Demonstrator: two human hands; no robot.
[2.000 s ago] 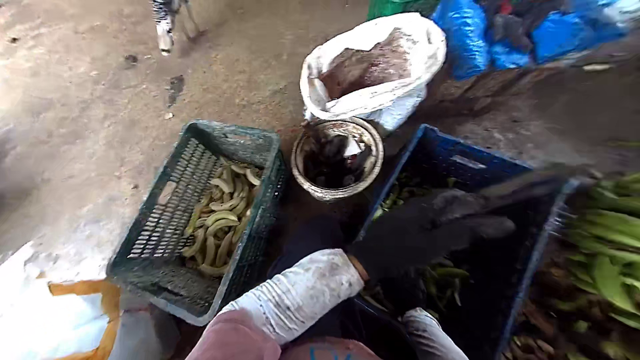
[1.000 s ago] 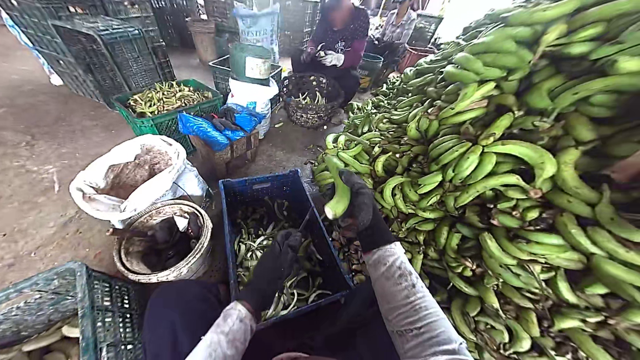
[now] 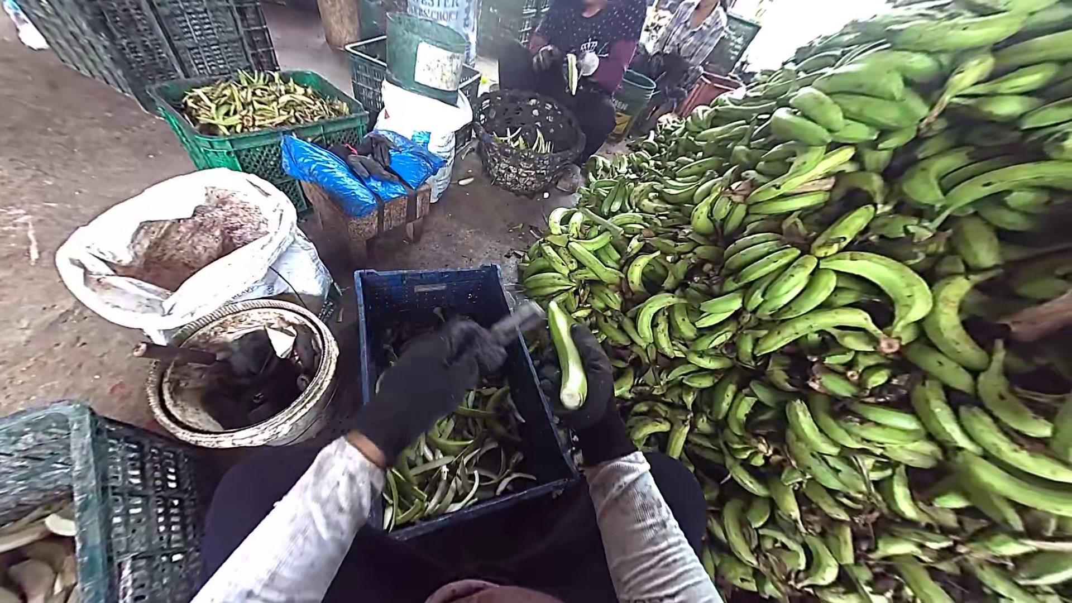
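Observation:
My left hand [image 3: 423, 389], in a black glove, is closed on a blurred knife [image 3: 517, 323] over the blue crate [image 3: 536, 419]. The blade points right, toward a green plantain [image 3: 569, 360] that my right hand [image 3: 593, 381] holds upright at the crate's right edge. That plantain shows a pale peeled face and a pale cut lower end. Below my hands, strips of green peel [image 3: 452, 465] lie in the crate. Beside my right hand rises a large heap of green plantains [image 3: 779, 285].
Left of the crate stand a round tub [image 3: 243, 435] with dark items, and a white sack [image 3: 100, 293]. A green lattice crate [image 3: 84, 452] with peeled pieces is at lower left. Farther off are a blue-covered stool [image 3: 335, 180], a green crate [image 3: 260, 142] and people seated by a basket [image 3: 532, 172].
The view has swung toward the plantain heap since the oldest frame. The plantain in my right hand, green one second ago, now shows a pale face. My left hand has risen nearer to it.

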